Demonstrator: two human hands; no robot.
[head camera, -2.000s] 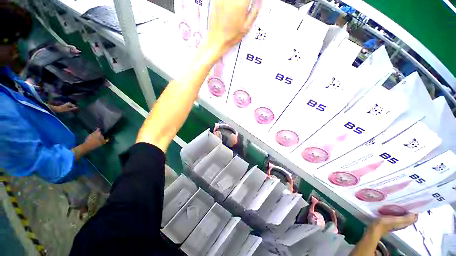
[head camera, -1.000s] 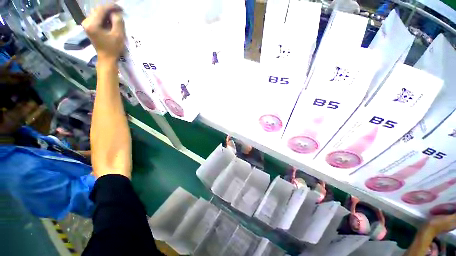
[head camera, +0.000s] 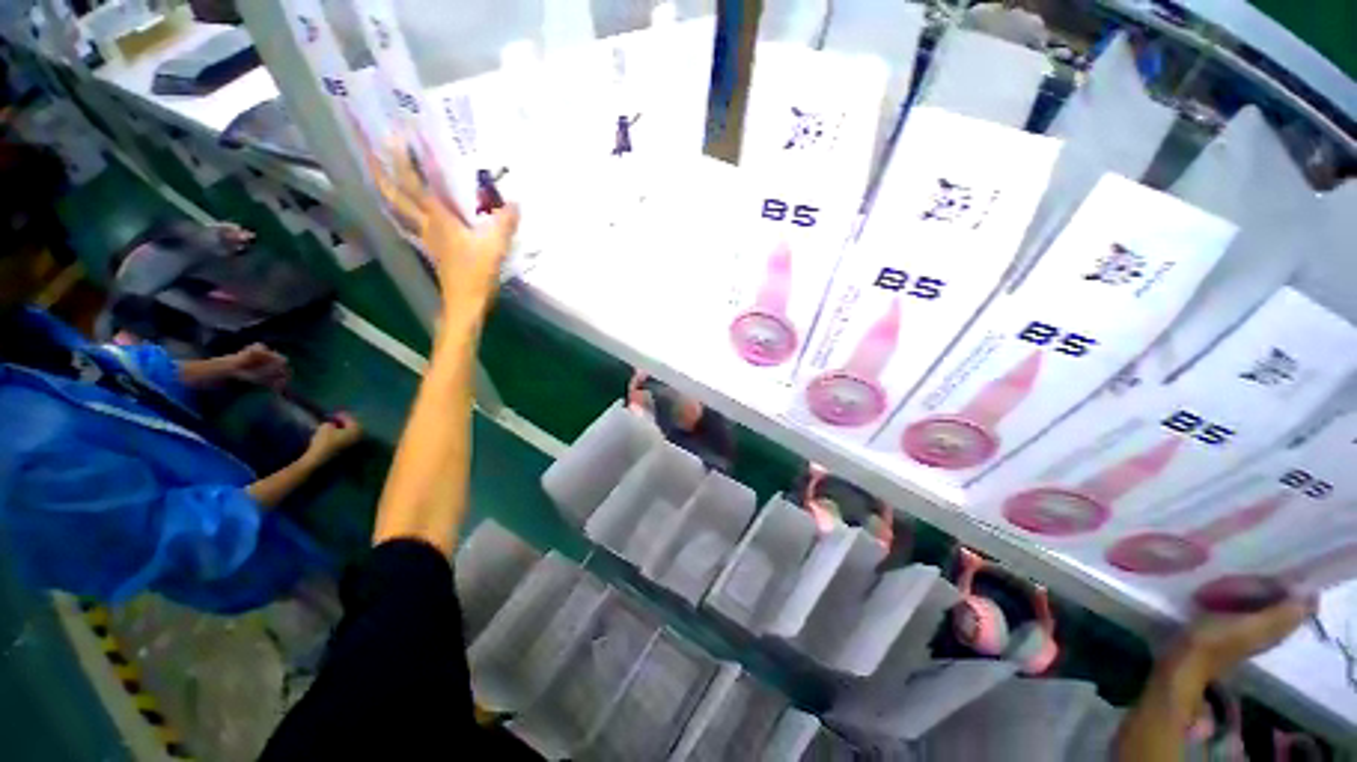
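Observation:
White retail boxes (head camera: 953, 365) with pink headphone pictures and "B5" print stand in a leaning row on the white raised shelf (head camera: 603, 305). More printed boxes (head camera: 350, 104) stand at the shelf's upper left, beside a post. My left hand (head camera: 447, 223) is at the lower front of these left boxes, fingers spread; its fingertips seem to touch them. My right hand (head camera: 1235, 633) is at the lower right, its fingers on the lower end of the row's last box; part of the grip is hidden.
Open greyish boxes (head camera: 670, 521) stand in two rows below the shelf. Pink headphones (head camera: 982, 618) on dark pads lie between them and the shelf edge. A person in blue (head camera: 134, 491) works at the green belt on the left. A white post (head camera: 320, 119) rises at upper left.
My left hand has come down from the box tops to their lower front, and its fingers have spread. Boxes earlier at the row's left now stand farther left, leaving a gap. My right hand stays at the row's end.

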